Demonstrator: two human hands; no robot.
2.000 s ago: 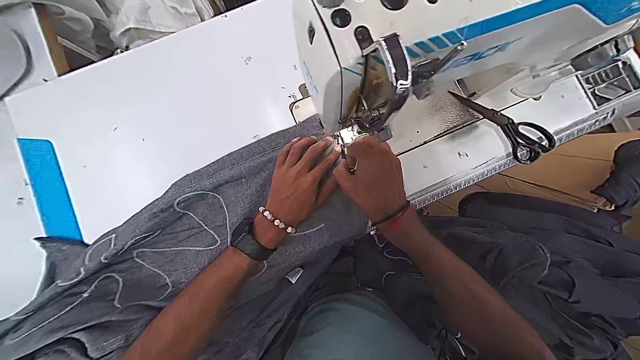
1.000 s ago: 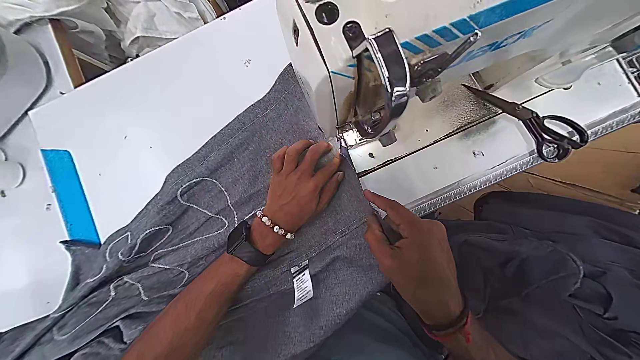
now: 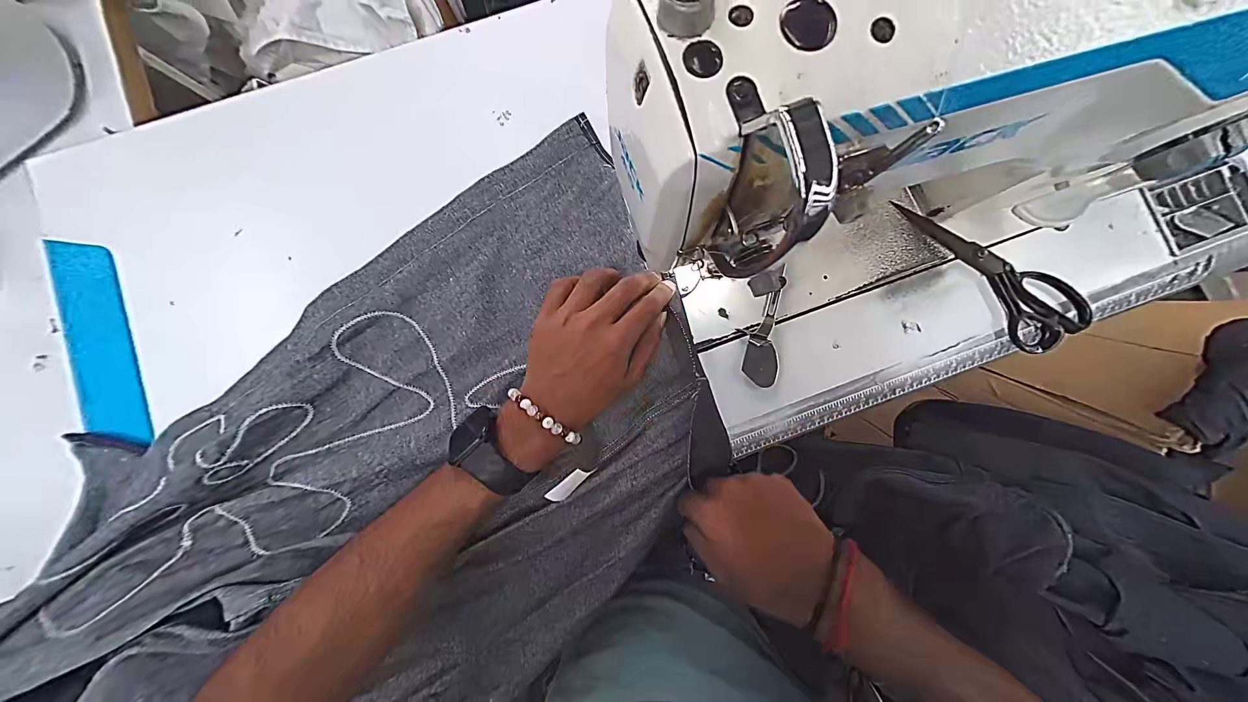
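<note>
Dark grey fabric of a garment (image 3: 487, 244) spreads over the white table, its right edge running under the needle area of an industrial sewing machine (image 3: 780, 146). My left hand (image 3: 595, 356), wearing a watch and a beaded bracelet, presses on the cloth, fingertips just beside the presser foot (image 3: 694, 276). Lower right, my right hand (image 3: 765, 546) grips the dark folded edge of the garment near the table's front edge. A small white label (image 3: 568, 485) shows on the cloth below the left wrist. Loose overlocked thread chain (image 3: 390, 390) lies in loops on the fabric.
Black-handled scissors (image 3: 1014, 283) lie on the machine bed to the right, near a small metal part with dark tabs (image 3: 763, 331). A measuring tape strip (image 3: 907, 366) runs along the front edge. Dark garments (image 3: 1014, 517) are heaped at lower right; white cloth (image 3: 322, 39) is at the back left.
My right hand has moved from beside the presser foot down along the garment edge toward my lap. My left hand stays near the needle area. The fabric's far corner now shows beside the machine head.
</note>
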